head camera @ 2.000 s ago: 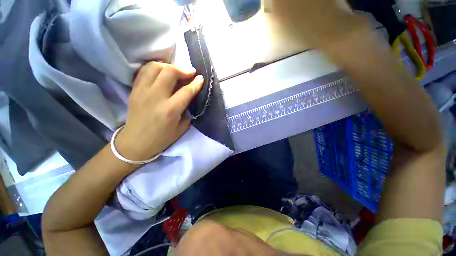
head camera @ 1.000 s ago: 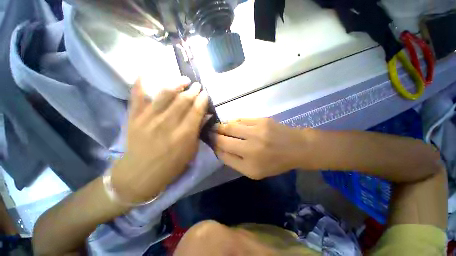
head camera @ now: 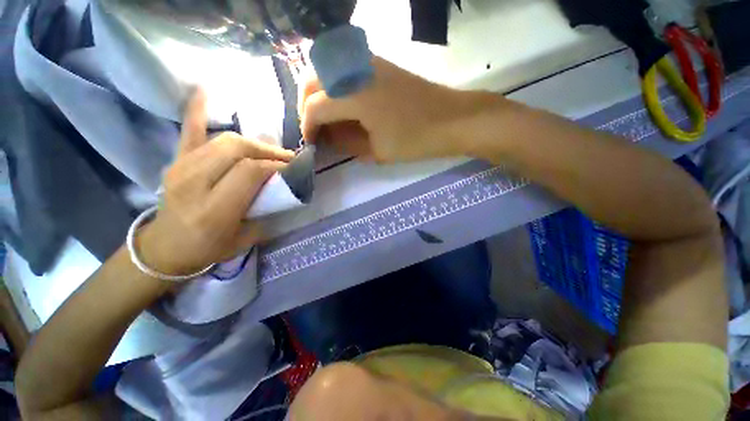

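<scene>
A light grey garment piece (head camera: 136,62) with dark grey panels is heaped left of the needle. A dark strip (head camera: 289,103) runs from the needle area (head camera: 292,51) towards me. My left hand (head camera: 214,185) lies on the garment, its fingers at the strip's near end, where a folded dark and white corner (head camera: 301,174) shows. My right hand (head camera: 386,115) is at the strip's right side, just below the round grey ribbed knob (head camera: 341,59), with fingertips bent against the strip. Glare hides the needle and presser foot, and the fingertips' exact hold is unclear.
Scissors with red and yellow loops (head camera: 676,103) lie at the right table edge. Loose black strips (head camera: 430,20) lie beyond the right hand. A ruler scale (head camera: 395,218) runs along the front edge, with a small dark scrap (head camera: 428,237). A blue crate (head camera: 582,263) stands below.
My right hand has moved from the front edge up to the strip beside the knob. My left hand has shifted left and slightly down. The cloth's near end has come off the ruler edge.
</scene>
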